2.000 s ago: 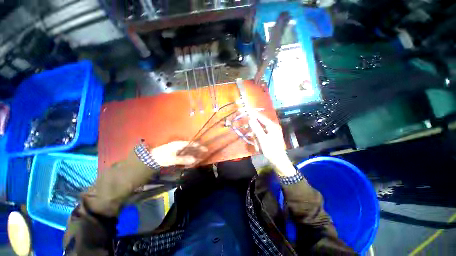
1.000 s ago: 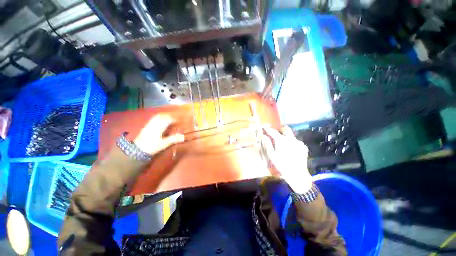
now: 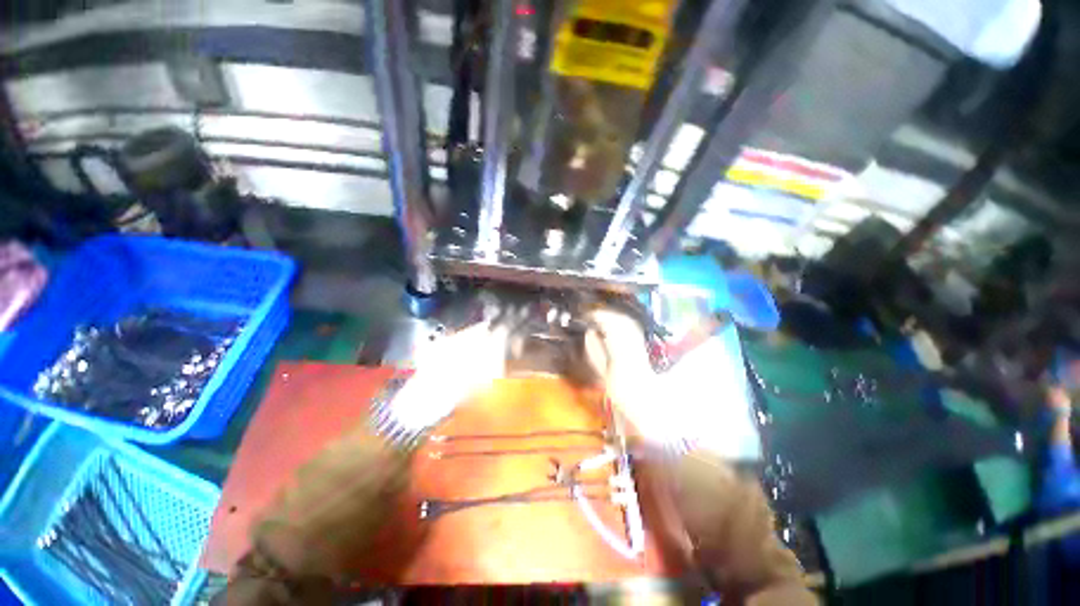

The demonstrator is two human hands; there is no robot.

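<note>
My left hand (image 3: 460, 365) and my right hand (image 3: 622, 353) reach in at the two sides of the press die (image 3: 547, 346), under the upper plate (image 3: 545, 275). Both hands are blurred and overexposed, so their fingers and anything in them cannot be made out. Several thin black cables (image 3: 509, 501) lie crosswise on the orange-red board (image 3: 284, 474), their left ends near my left sleeve. Pliers with pale handles (image 3: 606, 521) lie at the board's right part, beside a narrow silver bar (image 3: 625, 479), near my right sleeve.
Shiny guide posts (image 3: 403, 154) rise above the plate. A dark blue basket (image 3: 255, 355) and a light blue basket (image 3: 195, 509), both with cables, stand left. Right are a blue tray (image 3: 740, 379) with a white panel, and dark cables on green surface (image 3: 876, 521). A person's arm (image 3: 1058, 420) shows far right.
Both hands have moved from the board forward to the die. The cables that stuck out of the die over the board no longer show. The view has tilted up, showing more of the press.
</note>
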